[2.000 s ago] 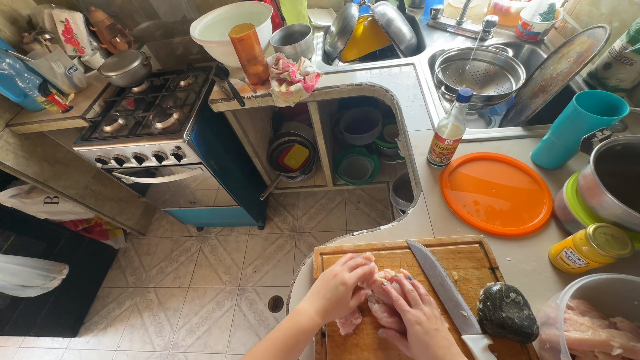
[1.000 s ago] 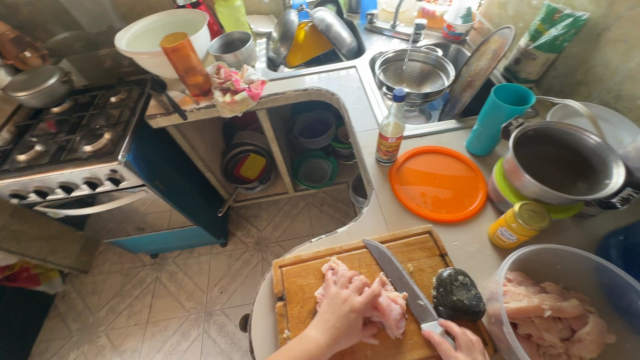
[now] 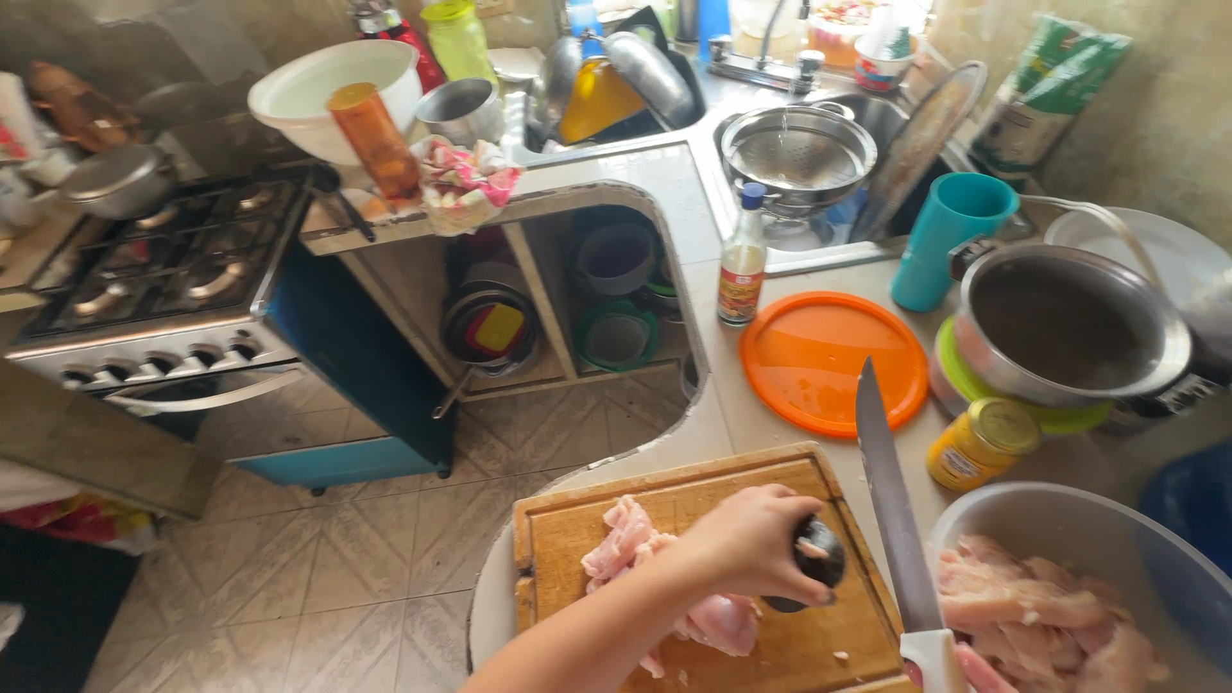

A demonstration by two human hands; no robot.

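Observation:
My left hand (image 3: 756, 544) grips a dark stone (image 3: 816, 566) over the right part of the wooden cutting board (image 3: 558, 505). Pieces of raw chicken (image 3: 630, 539) lie on the board, partly hidden by my left forearm. At the lower right edge of the view, my right hand (image 3: 977, 671) holds a kitchen knife (image 3: 895, 491) by its white handle, blade pointing up and away from me. Beside the knife stands a translucent plastic bowl (image 3: 1078, 505) with raw chicken pieces (image 3: 1039, 606) in it.
Behind the board lie an orange lid (image 3: 833, 361), a glass sauce bottle (image 3: 743, 260) and a yellow jar (image 3: 982, 445). A metal pot (image 3: 1068, 318) and a teal cup (image 3: 953, 241) stand at right. Water runs into a colander (image 3: 799, 149) in the sink. The stove (image 3: 164, 279) is at left.
My left hand has left the chicken and taken hold of the stone. My right hand, on the chicken two seconds ago, has lifted the knife off the board.

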